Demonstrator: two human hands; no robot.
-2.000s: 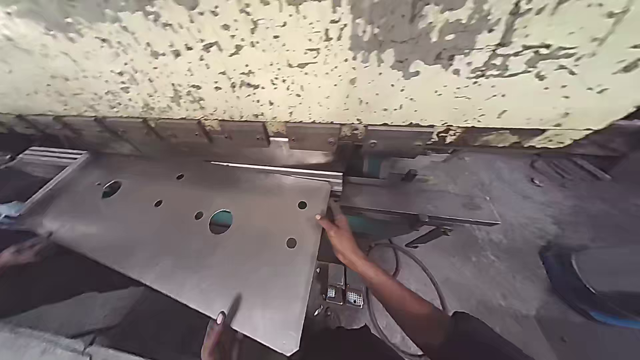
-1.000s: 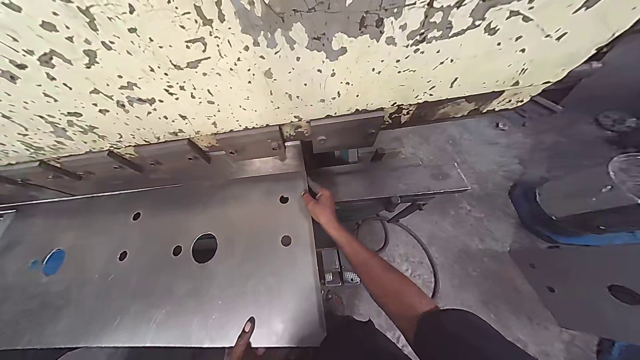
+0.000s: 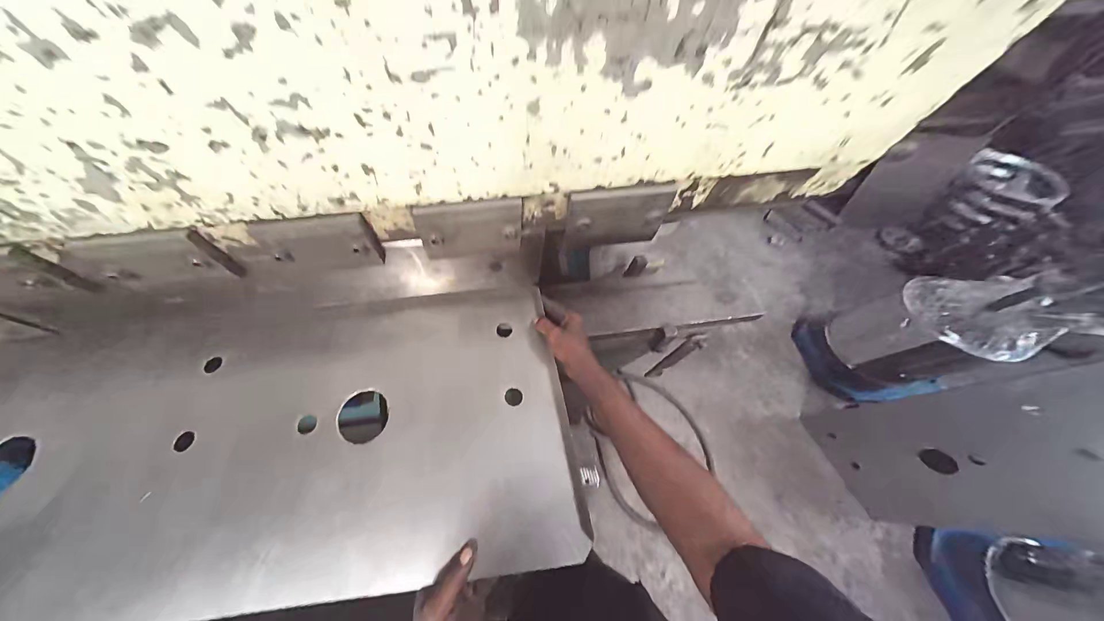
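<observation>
A large flat metal sheet with round holes [image 3: 345, 509] lies in front of a press brake, its far edge up against the machine's row of steel tooling [image 3: 466, 228]. My right hand [image 3: 565, 341] grips the sheet's right edge near its far corner, thumb on the upper face. At the near edge, my left hand [image 3: 448, 586] holds the sheet with the thumb on top; its fingers are hidden underneath. The machine's bed [image 3: 655, 306] sticks out to the right beyond the sheet.
Chipped cream-painted press beam [image 3: 345, 112] stands across the top. A cable [image 3: 690, 414] loops over the concrete floor. To the right lie another holed metal sheet [image 3: 966, 431], blue-edged objects [image 3: 811, 362] and a clear plastic wrapping [image 3: 983, 319].
Two seconds ago the sheet lay slanted to the tooling; its far edge now runs nearly along it. Both hands remain at its edges. The view has shifted.
</observation>
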